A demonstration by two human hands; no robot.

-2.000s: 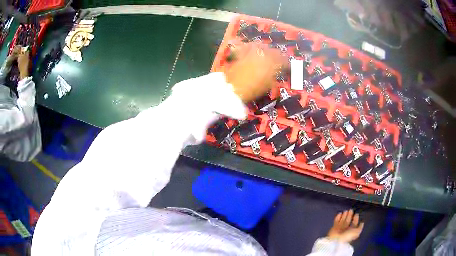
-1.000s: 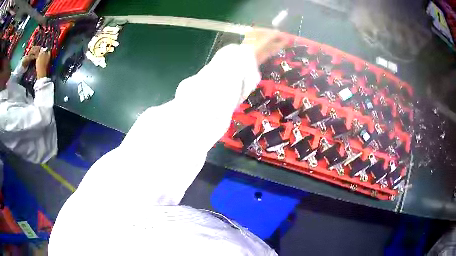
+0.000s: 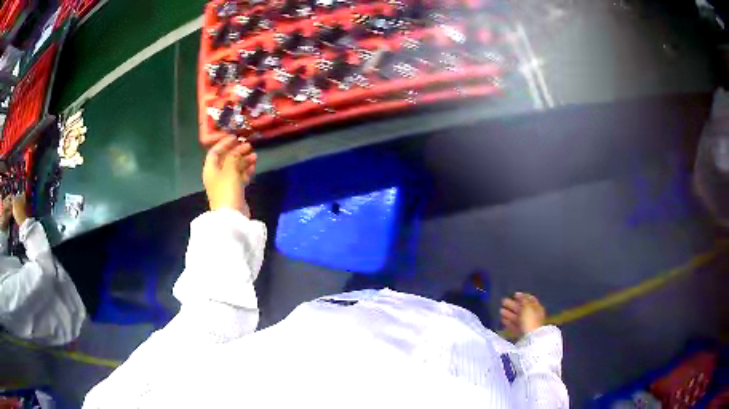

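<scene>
A large orange-red pocket tray (image 3: 360, 112) lies on the green bench, cut off by the top edge of the picture. Rows of black units with silver clips (image 3: 300, 85) fill its pockets; they are blurred. My left hand (image 3: 228, 172) is at the tray's front left corner, its curled fingertips on the corner; the exact grip is partly hidden. My right hand (image 3: 523, 313) hangs low over the floor, away from the bench, fingers loosely bent, with nothing seen in it.
A blue stool (image 3: 344, 232) stands in front of the bench. Pale tape marks (image 3: 534, 68) are right of the tray. At the far left are another person's sleeve (image 3: 44, 291), a red tray (image 3: 28, 100) and a pale cut-out shape (image 3: 72, 140). A yellow line (image 3: 639, 289) crosses the floor.
The view has swung, so the bench sits higher and further left. My left hand has come from the tray's back corner to its front corner. A gap now shows between tray and tape. My right hand has reappeared.
</scene>
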